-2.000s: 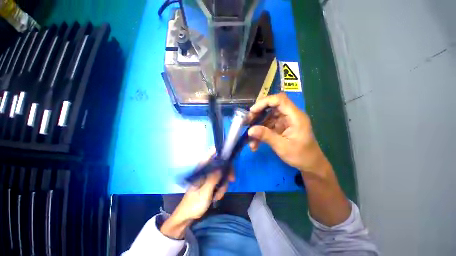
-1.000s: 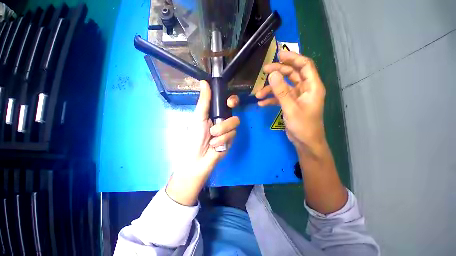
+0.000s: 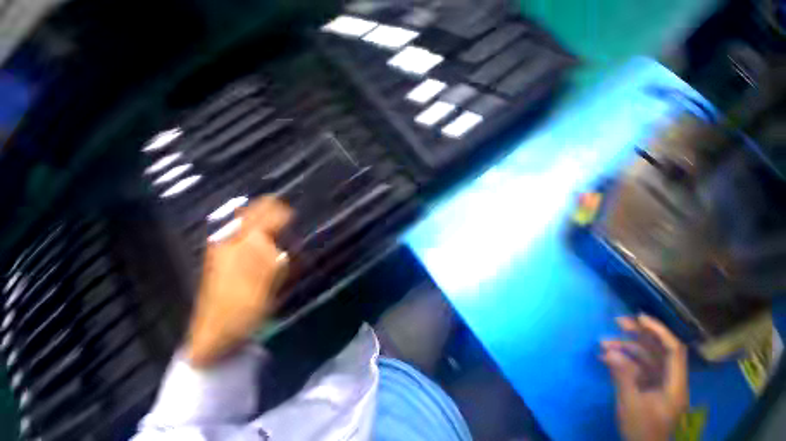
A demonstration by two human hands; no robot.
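My left hand (image 3: 241,271) is over a black parts tray (image 3: 345,297) at the left, among black sticks with bright silver ends. Its fingers are curled at the tray; blur hides whether they hold a stick. My right hand (image 3: 646,375) is at the lower right over the blue table, fingers loosely bent and apart, with nothing seen in it. Rows of black sticks (image 3: 237,121) lie in the tray, their silver ends (image 3: 172,164) to the left. The whole view is blurred and tilted.
The machine's metal base (image 3: 664,224) stands on the blue table (image 3: 491,267) at the right. Another black tray with silver-ended sticks (image 3: 416,60) is at the upper middle, and more sticks (image 3: 60,319) lie at the far left. Yellow labels (image 3: 758,362) are near the machine.
The view has swung left to the trays. The left hand has moved from the machine to a tray; the open-legged tripod it held is no longer seen. The right hand remains near the machine.
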